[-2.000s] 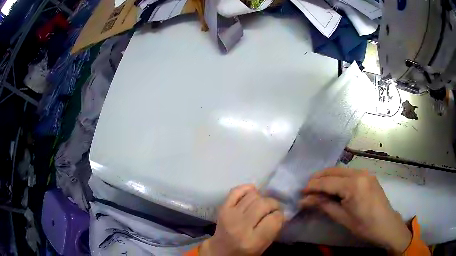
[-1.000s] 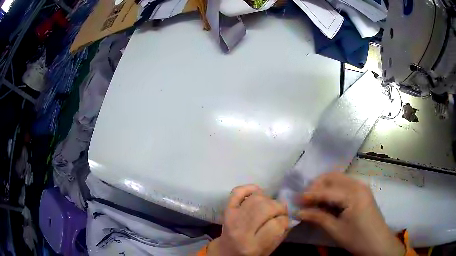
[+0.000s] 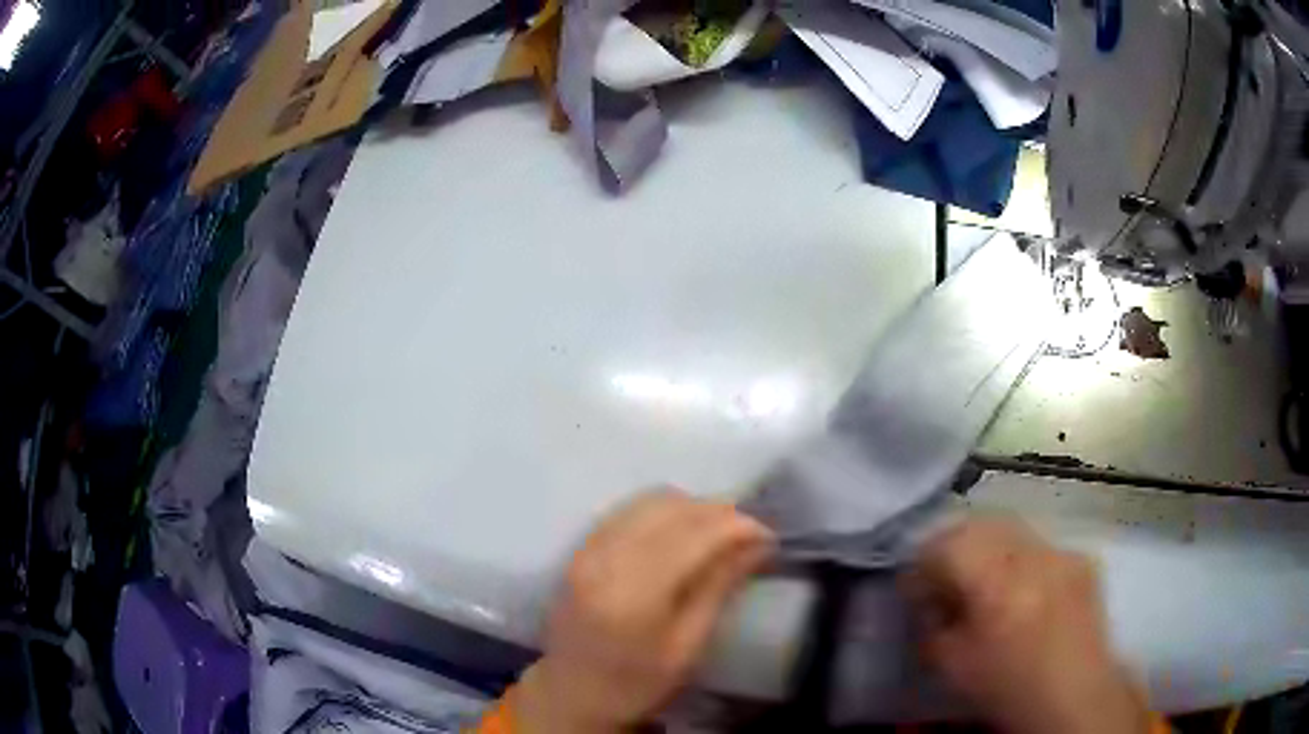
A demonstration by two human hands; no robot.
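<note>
A grey-white cloth band (image 3: 912,416) runs from under the lit needle area of the sewing machine (image 3: 1148,129) down toward the table's near edge. My left hand (image 3: 653,595) is closed on the band's near left edge. My right hand (image 3: 1005,602) is at the band's right side, blurred, with fingers bent around its edge. Between my hands the cloth is folded, and a dark strip and grey cloth hang below it. The far end of the band lies beside the presser foot, washed out by the lamp.
The white table (image 3: 474,330) curves at left. Cloth offcuts (image 3: 890,86) and a grey strip (image 3: 625,144) lie at the back. Brown cardboard (image 3: 280,108) is back left. A purple stool (image 3: 172,653) and a white cloth bundle (image 3: 345,681) are lower left.
My hands have moved apart, the left one leftward. The near end of the band is now spread and folded between them, with dark and grey cloth showing below. The view has shifted slightly.
</note>
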